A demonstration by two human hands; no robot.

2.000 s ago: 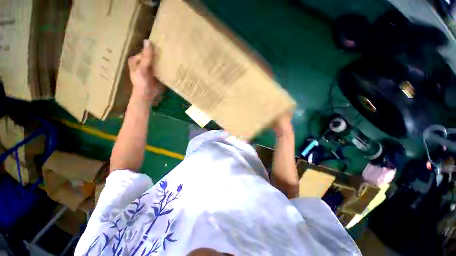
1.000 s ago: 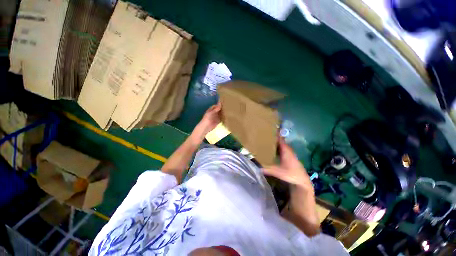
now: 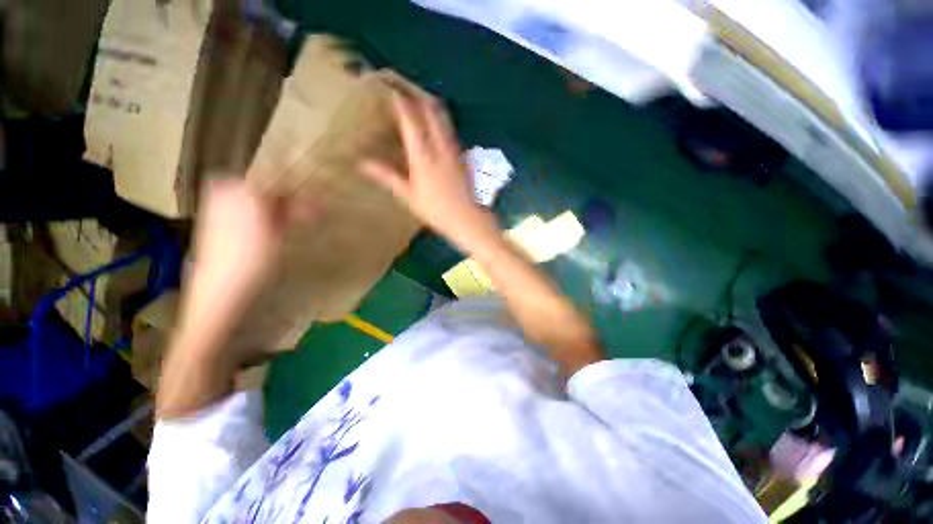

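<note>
Brown carton blanks (image 3: pixel 348 220) lie at the left in front of me. It is too blurred to tell whether the top one is loose or part of the stack. My left hand (image 3: pixel 243 220) is blurred over their left side; whether it grips board cannot be told. My right hand (image 3: pixel 435 169) is over their upper right part with thumb and fingers spread, and nothing shows in it. A small pile of white printed slips (image 3: pixel 489 174) lies just right of my right hand. Pale yellow strips (image 3: pixel 552 237) lie on the green bench beside my right forearm.
Another carton stack (image 3: pixel 143 102) stands at the far left. A blue tubular handle (image 3: pixel 97 268) is below it. A pale shelf edge (image 3: pixel 808 133) crosses the upper right. Dark round parts (image 3: pixel 834 343) and a light-coloured ring-shaped part (image 3: pixel 738 354) lie at the right. Pink paper (image 3: pixel 800 459) is at the lower right.
Both hands have moved left to the carton stack. The opened carton is no longer seen between them in front of my body. The yellow strips are more exposed. The view has shifted.
</note>
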